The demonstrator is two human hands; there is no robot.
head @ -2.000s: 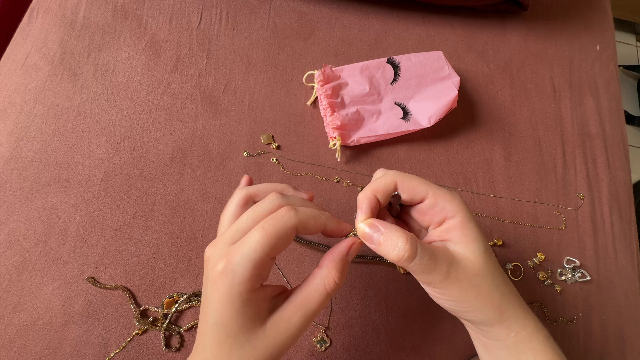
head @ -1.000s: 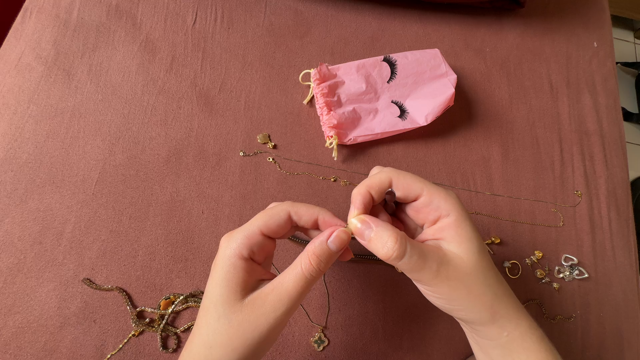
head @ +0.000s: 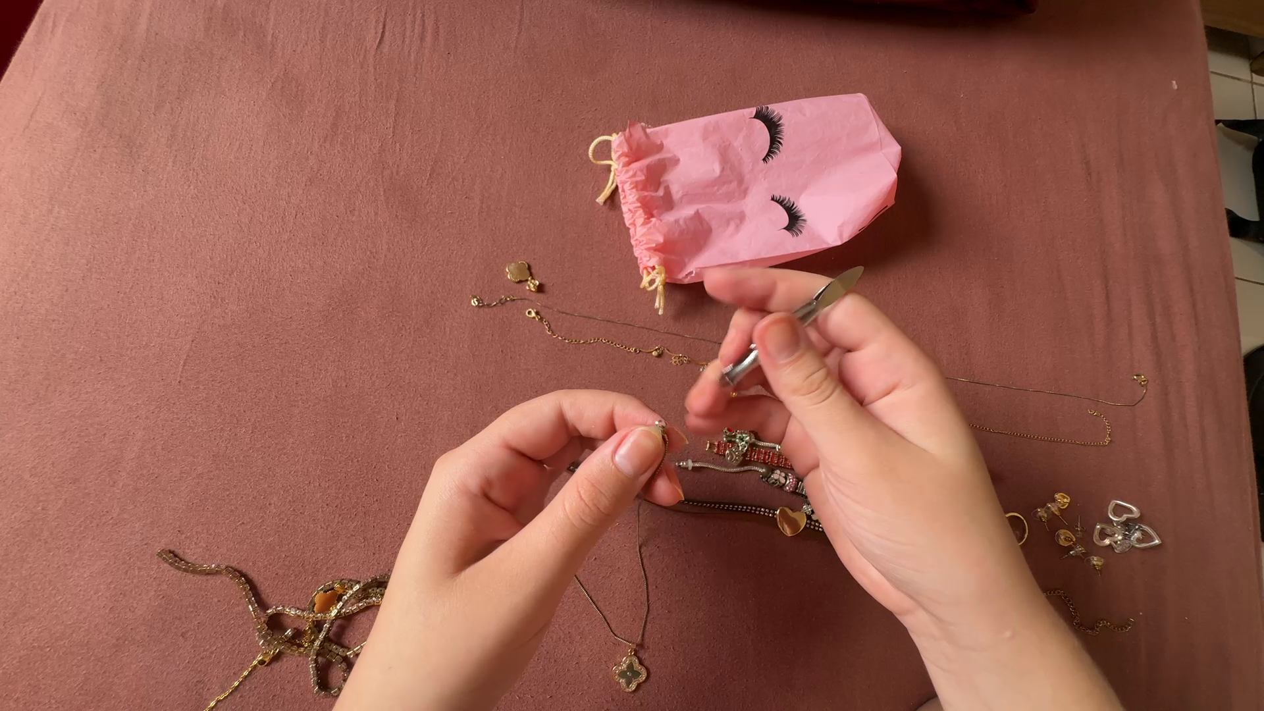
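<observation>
My left hand [head: 553, 504] pinches a tiny piece of jewelry [head: 660, 427] between thumb and index finger; most of it is hidden. A thin necklace chain [head: 644, 573] hangs below those fingers, with a clover-shaped pendant [head: 630, 671] at its lower end; whether the pinched piece belongs to it I cannot tell. My right hand [head: 869, 434] holds a small metal tool with a pointed flat blade [head: 795, 321], apart from the left fingertips. Between and beneath the hands lie a red-stone bracelet [head: 755, 452], a charm bracelet [head: 780, 480] and a dark beaded bracelet with a gold heart [head: 792, 520].
A pink drawstring pouch [head: 731, 188] with printed eyelashes lies behind the hands. Fine chains [head: 612, 343] stretch across the cloth [head: 247, 296]. Tangled chains [head: 286, 632] are at lower left. Earrings [head: 1062, 509], a ring [head: 1019, 528] and silver hearts [head: 1126, 528] lie at right.
My hands have parted; the right has moved away from the left fingertips and turned, bringing the metal tool into clear view. The left still pinches. Bracelets formerly covered by my hands now show.
</observation>
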